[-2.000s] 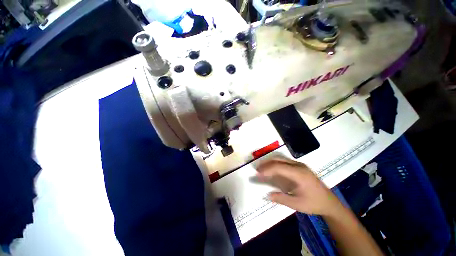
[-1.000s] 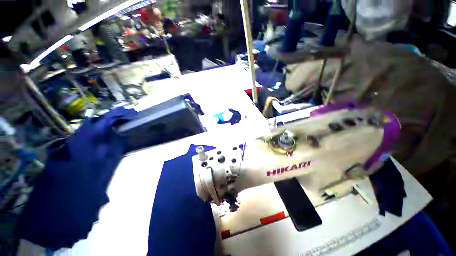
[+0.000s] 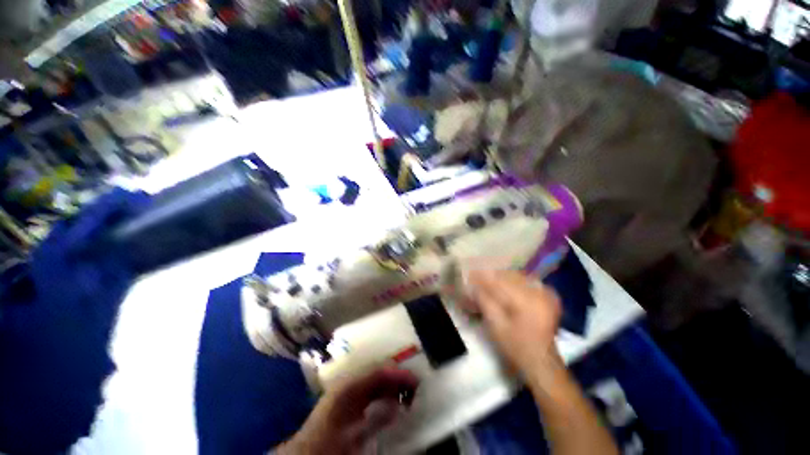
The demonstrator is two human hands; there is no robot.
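The off-white sewing machine (image 3: 355, 289) with pink lettering and a purple end stands across the white table. A navy panel (image 3: 235, 382) lies at its left, partly under the needle end. A black phone (image 3: 435, 331) lies on the bed. My left hand (image 3: 362, 404) is blurred, low in front of the needle area, fingers curled; a small dark spot shows at its fingertips, and I cannot tell whether it holds anything. My right hand (image 3: 520, 320) is blurred and raised in front of the machine arm, fingertips close together; whether it grips something is unclear.
Navy cloth (image 3: 53, 329) with jagged edges hangs at the left beside a dark grey box-like object (image 3: 204, 218). A red tape piece (image 3: 405, 354) is on the bed. A person in brown (image 3: 613, 151) is behind the machine. A blue crate (image 3: 662, 382) is below right.
The view has swung right and up since the first frame. Both hands now show; one second ago neither did. My right hand is now higher, by the machine arm. The panel remains beside the machine.
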